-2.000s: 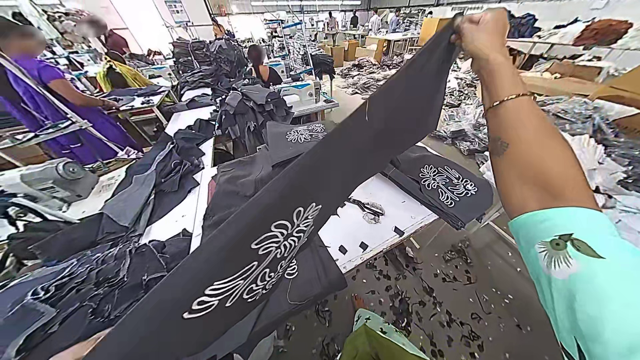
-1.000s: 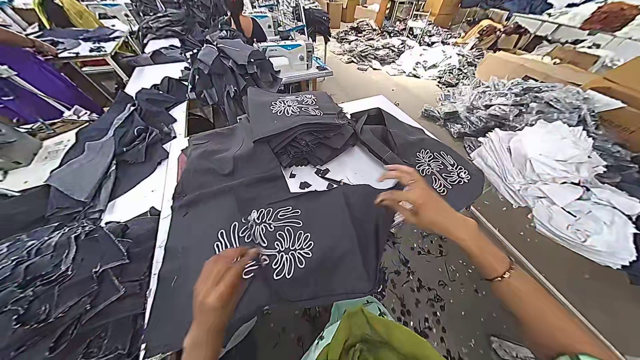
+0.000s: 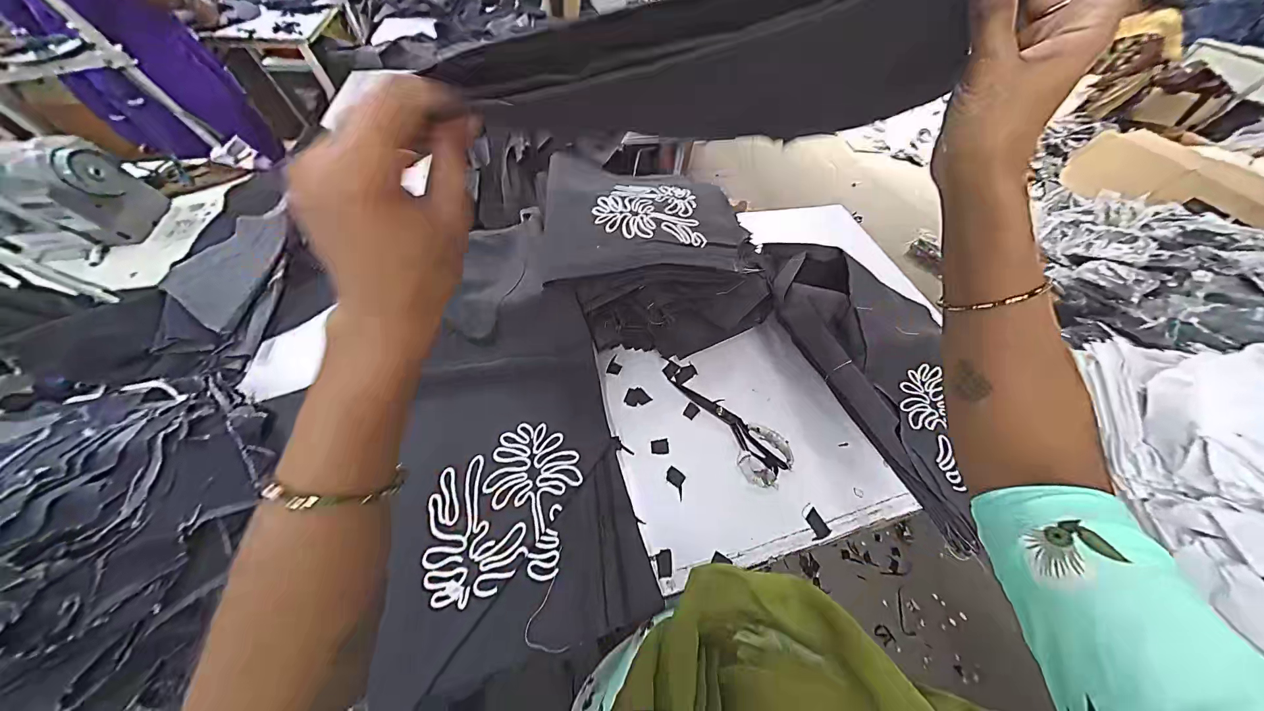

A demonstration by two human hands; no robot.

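Note:
A dark fabric piece (image 3: pixel 711 74) is stretched in the air across the top of the view. My left hand (image 3: pixel 385 188) grips its left end, slightly blurred. My right hand (image 3: pixel 1027 69) grips the other end at the upper right. Below, a dark fabric panel with white looped embroidery (image 3: pixel 513 395) lies flat on the table. Behind it sits a stack of dark embroidered pieces (image 3: pixel 642 227), and another embroidered piece (image 3: pixel 894 395) lies at the right, partly behind my right forearm. Scissors (image 3: pixel 736 425) rest on the white tabletop (image 3: pixel 810 385) among small dark scraps.
Heaped dark fabric (image 3: pixel 89 533) lies at the left, below a sewing machine (image 3: pixel 89 193). White cloth (image 3: pixel 1185 444) and grey cloth (image 3: pixel 1136 286) are piled at the right. Scraps litter the floor (image 3: pixel 908 612). A person in purple clothing (image 3: pixel 188 69) is at the upper left.
Both my hands have risen from the embroidered panel on the table and now hold a dark piece up. The scissors, not visible one second ago, show again.

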